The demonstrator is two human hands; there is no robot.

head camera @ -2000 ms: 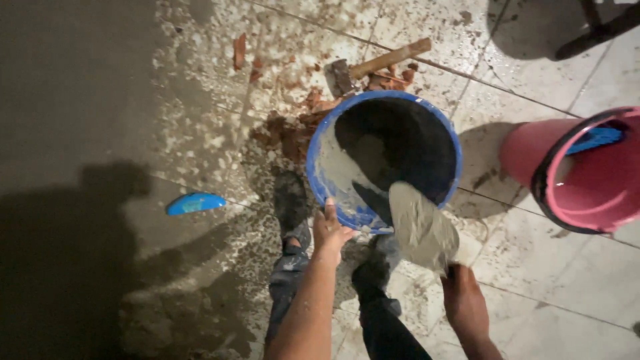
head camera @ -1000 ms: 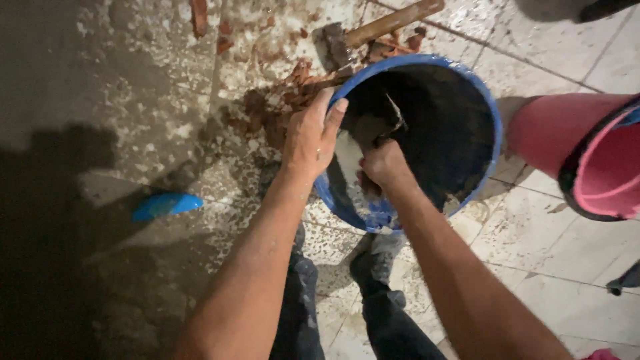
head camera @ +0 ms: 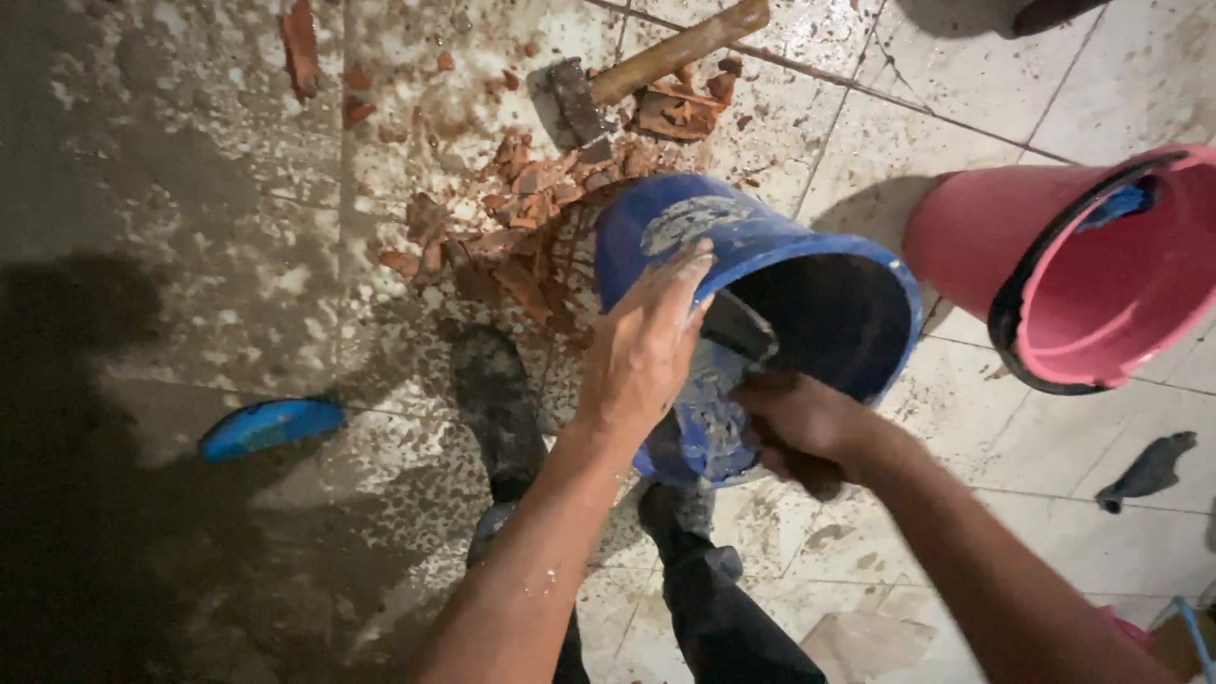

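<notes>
A blue plastic bucket (head camera: 698, 223) lies tilted between my arms, its mouth facing up and to the right, with wet grey mortar on its inner wall. My left hand (head camera: 651, 347) grips the bucket's rim at the left side. Inside the mouth, my right hand (head camera: 798, 432) is closed around a trowel, whose handle is mostly hidden by my fingers. The dark trowel blade (head camera: 739, 328) lies against the inner wall near my left fingertips. The bucket's bottom inside is in shadow.
A hammer (head camera: 665, 62) with a wooden handle lies beyond the bucket among broken red brick pieces (head camera: 532, 204). A pink bucket (head camera: 988, 228) with a blue thing inside stands at the right. A blue curved piece (head camera: 273, 427) lies left on the wet tiles. My shoes are below the bucket.
The blue bucket has been tipped over further, so its outer side shows. Two seconds ago the trowel was outside the rim, heaped with mortar; now it is inside the bucket.
</notes>
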